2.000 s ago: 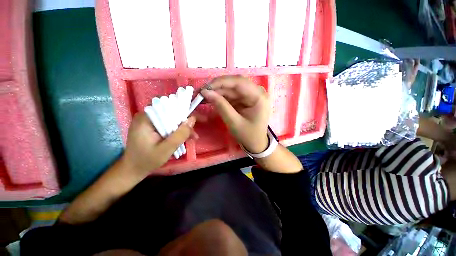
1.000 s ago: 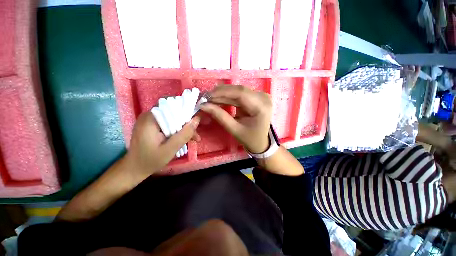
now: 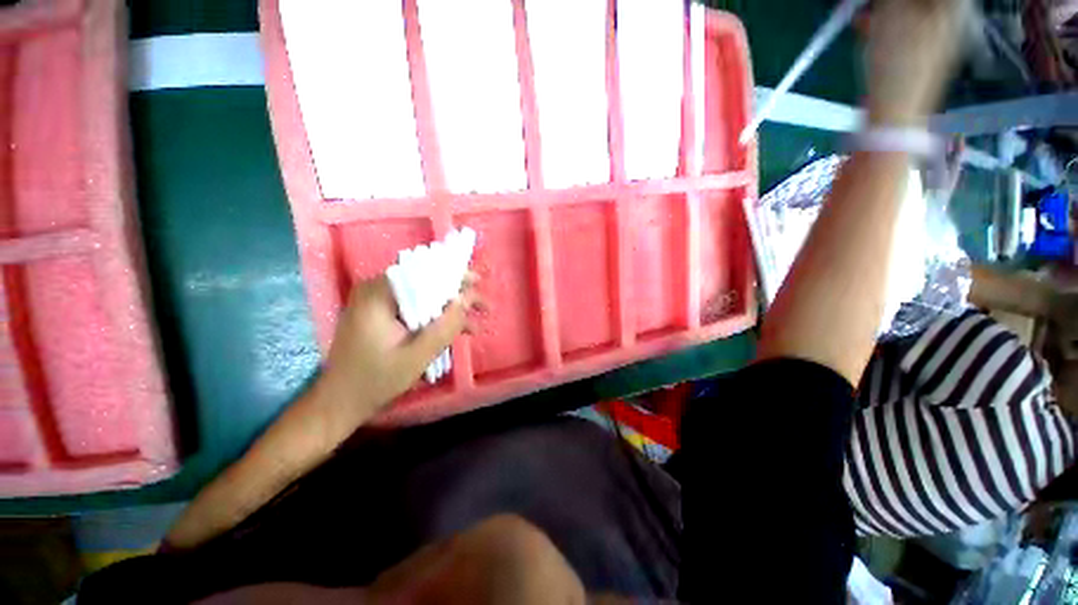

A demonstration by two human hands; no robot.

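Note:
My left hand [image 3: 384, 349] holds a fanned bundle of white tubes [image 3: 428, 284] over the near left pockets of the pink-red foam tray [image 3: 508, 203]. My right hand [image 3: 916, 59] is stretched out to the far right, beyond the tray, and is blurred. A single slim white tube [image 3: 804, 69] slants from it down towards the tray's right edge; its upper end is by the fingers, and the fingertips are cut off or blurred. White tube blocks [image 3: 473, 95], overexposed, fill most far pockets. Small greyish fittings [image 3: 719, 305] lie in the near right pocket.
A second foam tray [image 3: 95, 355] lies at the left on the green bench [image 3: 213, 236]. A clear plastic bag of white tubes [image 3: 908, 254] lies right of the tray, partly behind my right forearm. A person in a striped top [image 3: 963, 431] is close at the right.
My right hand has left the bundle and swung far to the right, with a white tube at its fingers. My left hand still holds the bundle. The view has shifted, showing more of the left tray.

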